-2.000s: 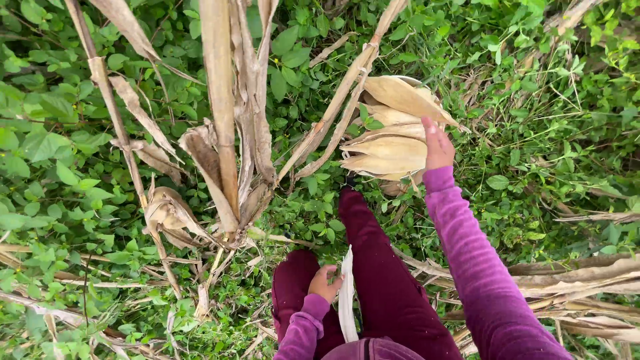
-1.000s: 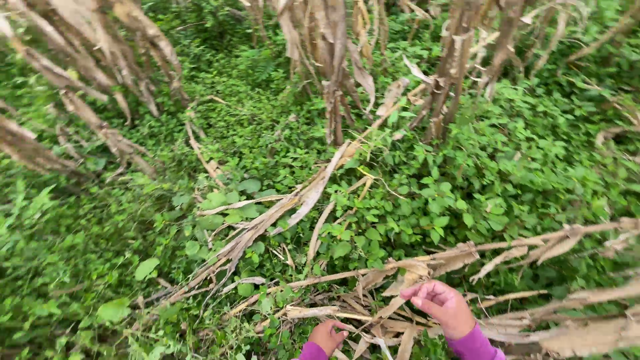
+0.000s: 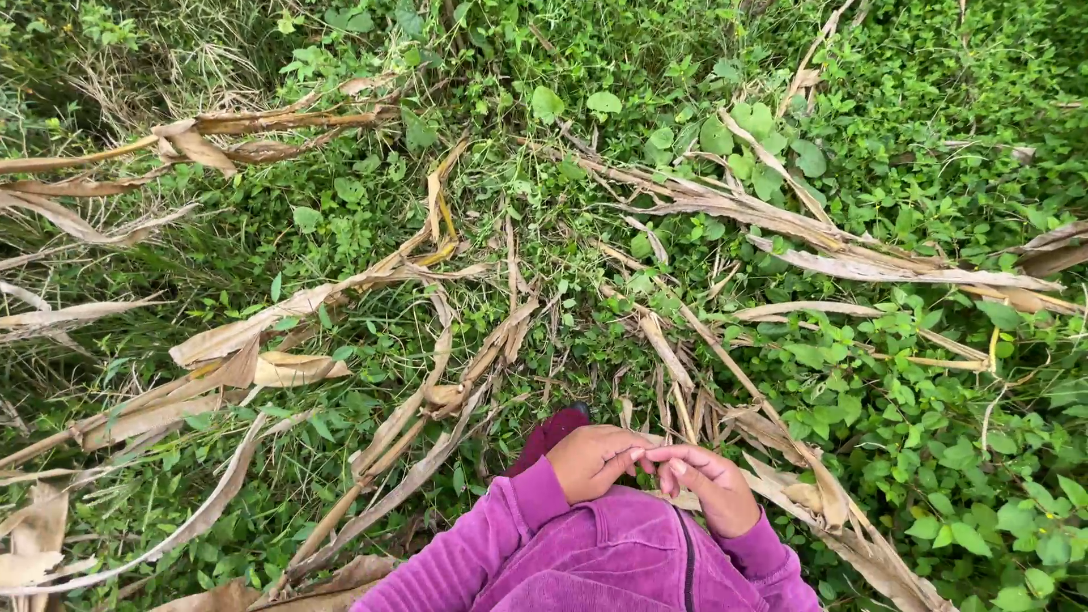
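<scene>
My left hand [image 3: 597, 463] and my right hand [image 3: 704, 486] meet at the fingertips in front of my purple zipped jacket [image 3: 620, 552]. The fingers of both are bent together; whether something small lies between them cannot be made out. Just beyond the hands, dry maize stalks [image 3: 671, 353] lie on the ground. Part of my dark red trouser leg [image 3: 544, 438] shows beside the left hand, with a dark shoe tip at its end.
Fallen dry maize stalks with papery leaves lie to the left [image 3: 255, 327] and to the right [image 3: 816, 234]. Low green weeds [image 3: 960, 476] cover the ground between them. A dry husk [image 3: 293, 369] lies among the stalks on the left.
Two seconds ago my right hand was at pale maize husks on the weeds; those husks are out of view now. My hands have come together at the fingertips. The view has shifted greatly.
</scene>
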